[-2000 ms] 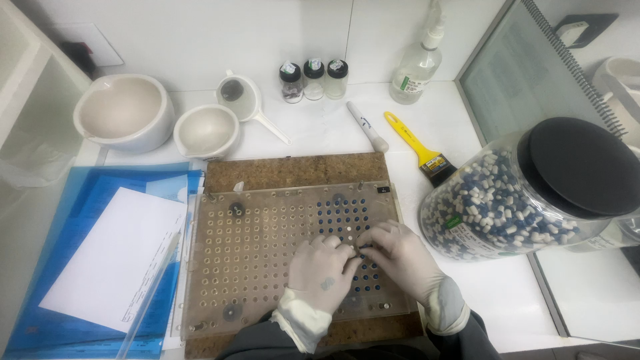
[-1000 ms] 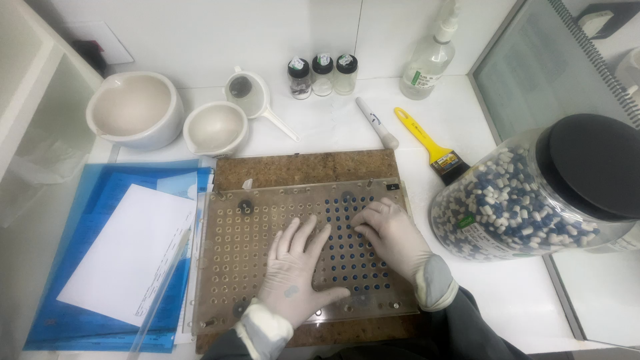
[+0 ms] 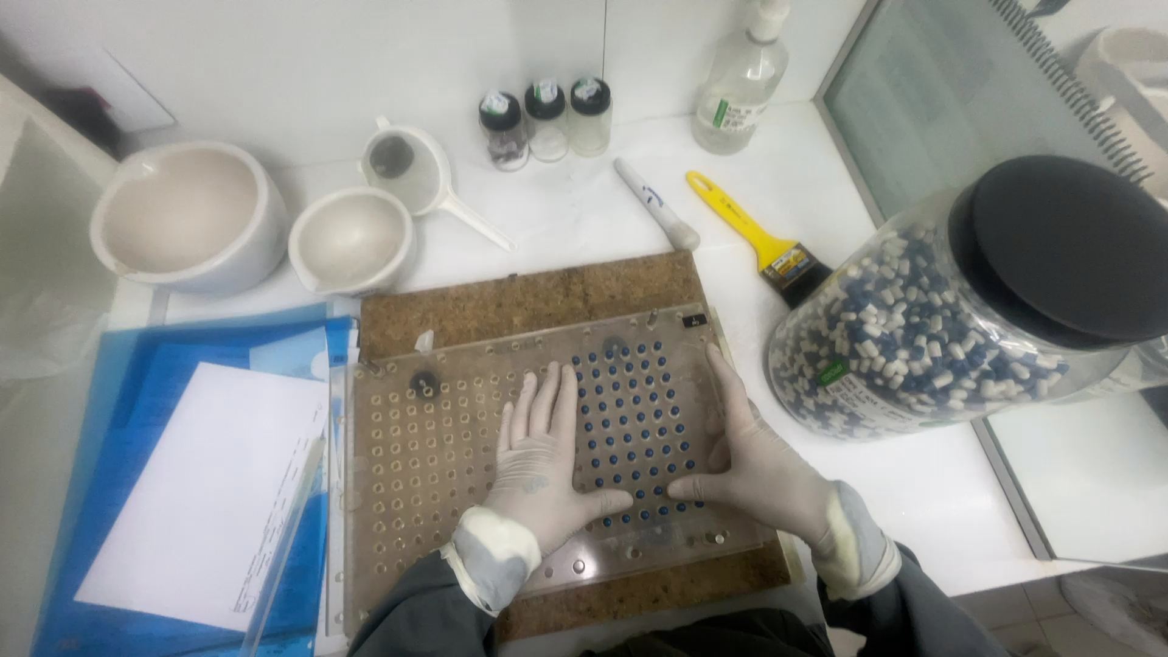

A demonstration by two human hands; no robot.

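Note:
A clear plastic capsule-filling board (image 3: 447,547) with rows of holes lies on a brown cork-like base (image 3: 529,297). Blue capsules (image 3: 646,433) stand in the holes of its right part; the holes at the left show no blue. My gloved left hand (image 3: 543,465) rests flat on the board, just left of the capsules, fingers pointing away and thumb spread to the right. At the board's right edge is my gloved right hand (image 3: 753,456), thumb and fingers apart, its thumb reaching in by the lower capsules. Neither hand holds anything.
At right stands a big jar of blue and white capsules (image 3: 912,338). Behind are a yellow-handled paintbrush (image 3: 748,224), a white pestle (image 3: 655,205), a pump bottle (image 3: 741,87), small black-capped jars (image 3: 547,123), a strainer (image 3: 406,169) and two mortars (image 3: 351,239). Paper (image 3: 210,493) lies on blue folders (image 3: 119,401) at left.
My hands were together over the capsules two seconds ago and now lie apart on either side of them. My right hand has moved from above the capsules to the board's right edge.

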